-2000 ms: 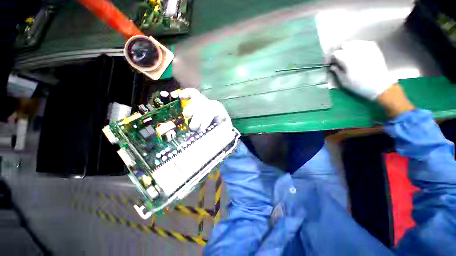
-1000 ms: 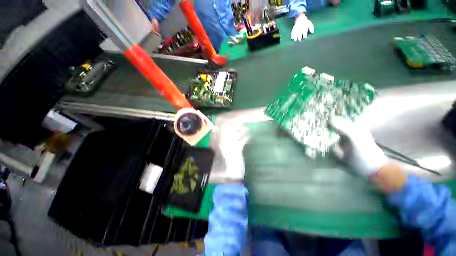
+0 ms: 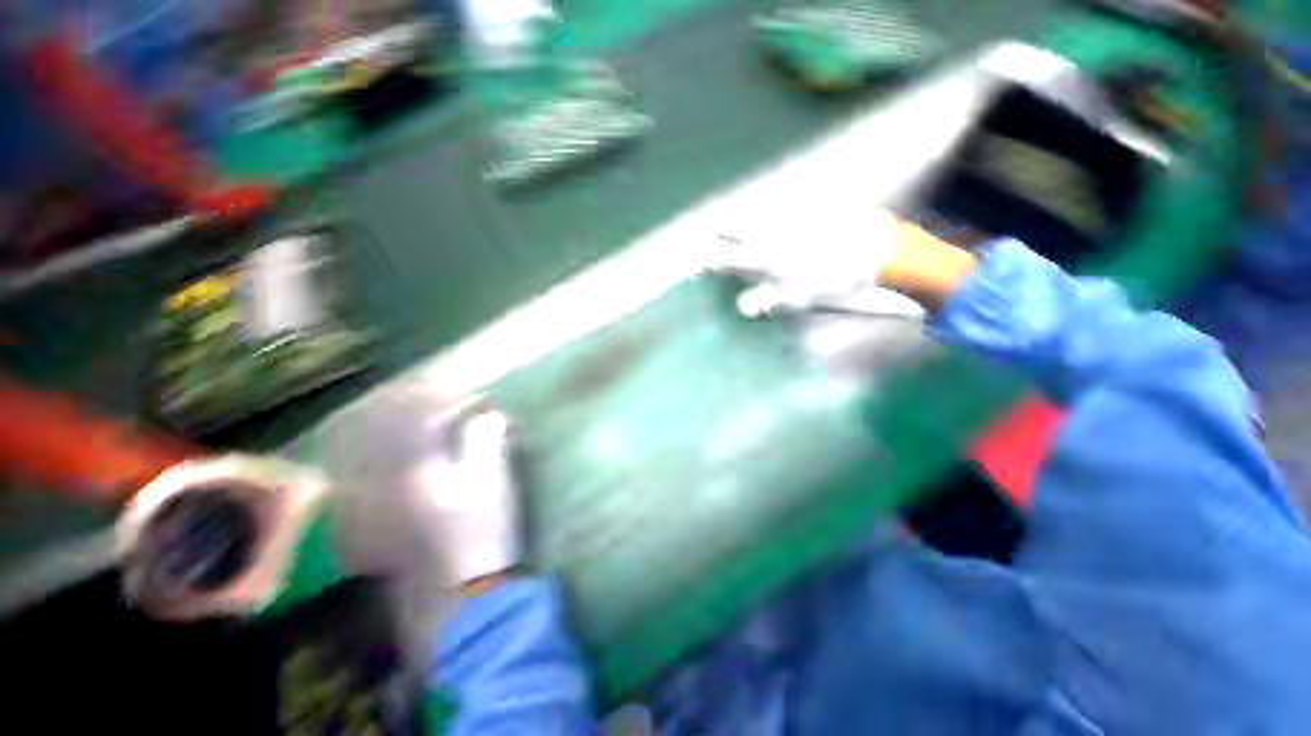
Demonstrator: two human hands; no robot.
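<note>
The view is strongly blurred. My left hand (image 3: 472, 496), in a white glove, is at the left edge of the grey-green work mat (image 3: 676, 446) and seems empty. My right hand (image 3: 820, 266), also gloved, is over the mat's far right edge, with its fingers pointing left. A thin dark tool (image 3: 870, 311) shows under it and seems held in the palm. A green circuit board (image 3: 568, 130) lies on the conveyor belt (image 3: 431, 187) beyond the mat, with no hand of mine on it.
A board with yellow and white parts (image 3: 266, 324) and another green board (image 3: 841, 43) lie on the belt. A dark round-centred roll (image 3: 209, 539) is at left, near a parts tray (image 3: 338, 676). A black bin (image 3: 1042, 173) is at right. Another gloved hand (image 3: 506, 22) is across the belt.
The view has swung right. The board that was at my right hand is gone from it, and a green board now lies on the belt. My left hand remains beside the mat's left edge.
</note>
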